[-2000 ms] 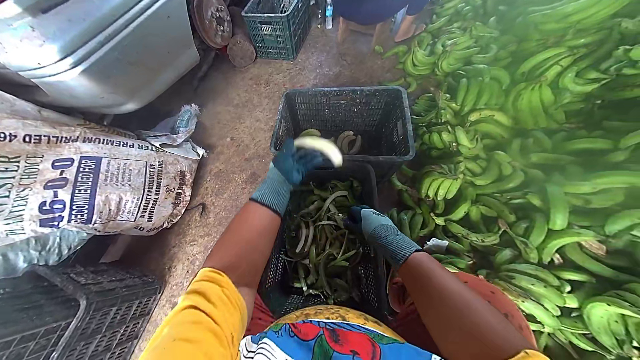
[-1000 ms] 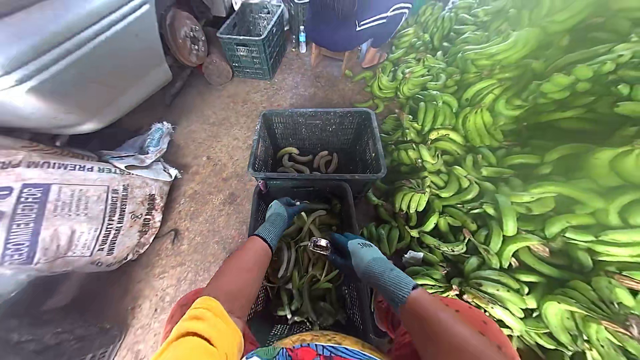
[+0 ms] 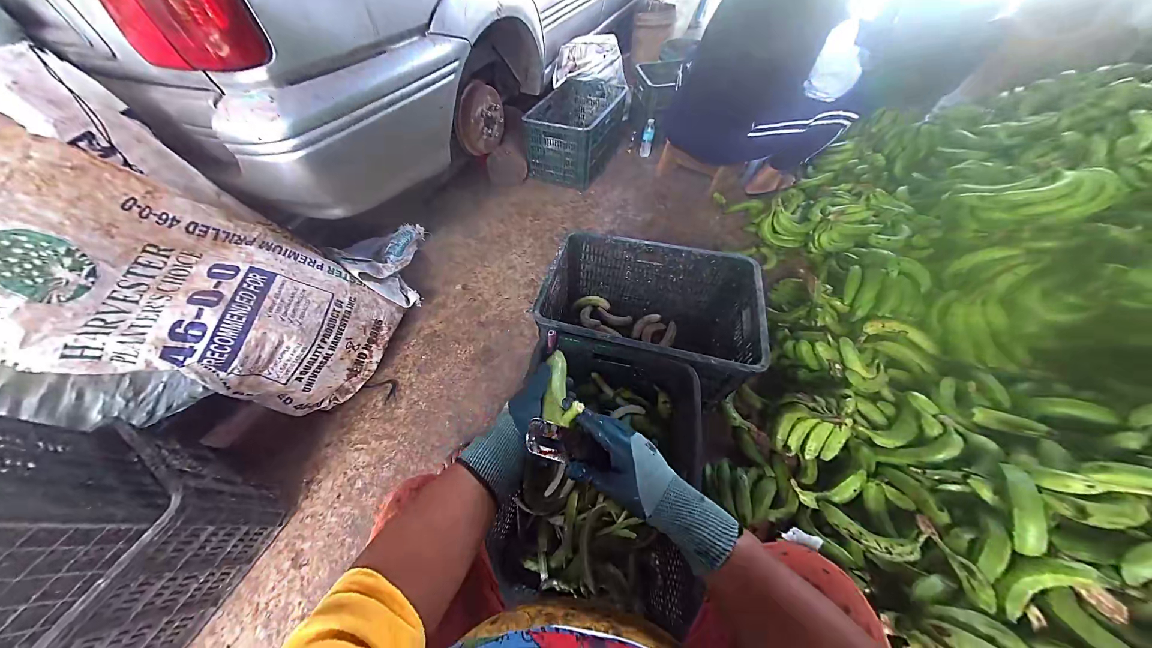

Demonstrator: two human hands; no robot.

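My left hand [image 3: 522,418], in a blue-grey coated work glove, grips a green banana [image 3: 557,387] that points away from me. My right hand [image 3: 621,459], gloved alike, holds a metal-framed peeler [image 3: 547,439] against the near end of the fruit. Both hands are over a black plastic crate [image 3: 688,432] holding green peels [image 3: 585,540]. Just beyond it stands a second dark crate [image 3: 756,315] with several peeled bananas [image 3: 648,326] at its bottom.
A large heap of green bananas [image 3: 900,432] covers the floor on the right. Left are a printed fertilizer sack [image 3: 297,315], a black crate [image 3: 180,513] and a silver vehicle [image 3: 342,117]. Ahead, a seated person [image 3: 756,90] is near a green crate [image 3: 576,135] and a bottle [image 3: 647,138].
The pale peeled banana held up in my left hand two seconds ago is gone from it, and a green one is there now. The view has tilted up.
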